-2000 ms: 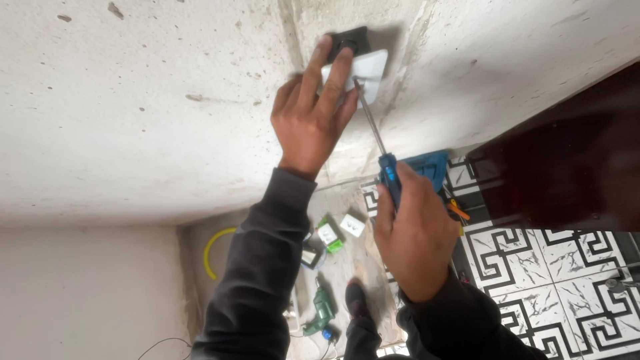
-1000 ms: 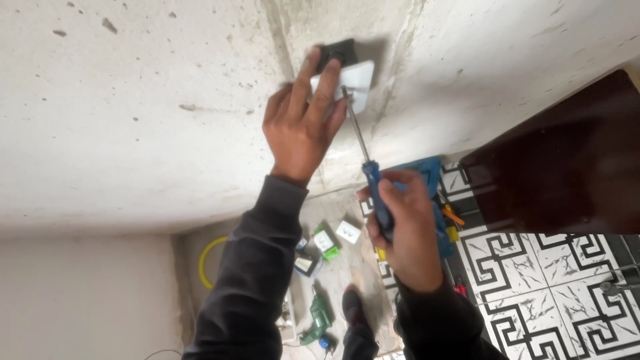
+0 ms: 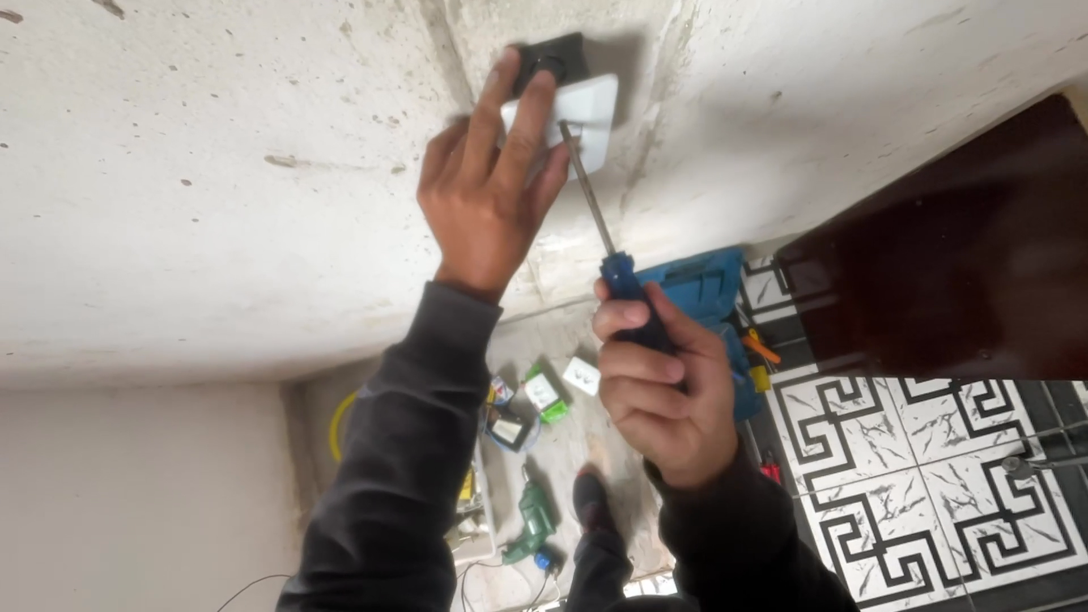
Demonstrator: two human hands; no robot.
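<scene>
On the rough plastered wall, a white wall plate sits at an angle just below a black square device with a round centre. My left hand spreads its fingers over both, fingertips pressing on the black device and the plate's left part. In my right hand is a screwdriver with a blue handle; its metal shaft reaches up to the plate, and its tip meets the plate near the middle. What lies under my left fingers is hidden.
Below on the floor lie a green power drill, a white socket plate, a green-and-white box and a blue tool case. A yellow hose curves at the left. A dark brown panel juts in at the right.
</scene>
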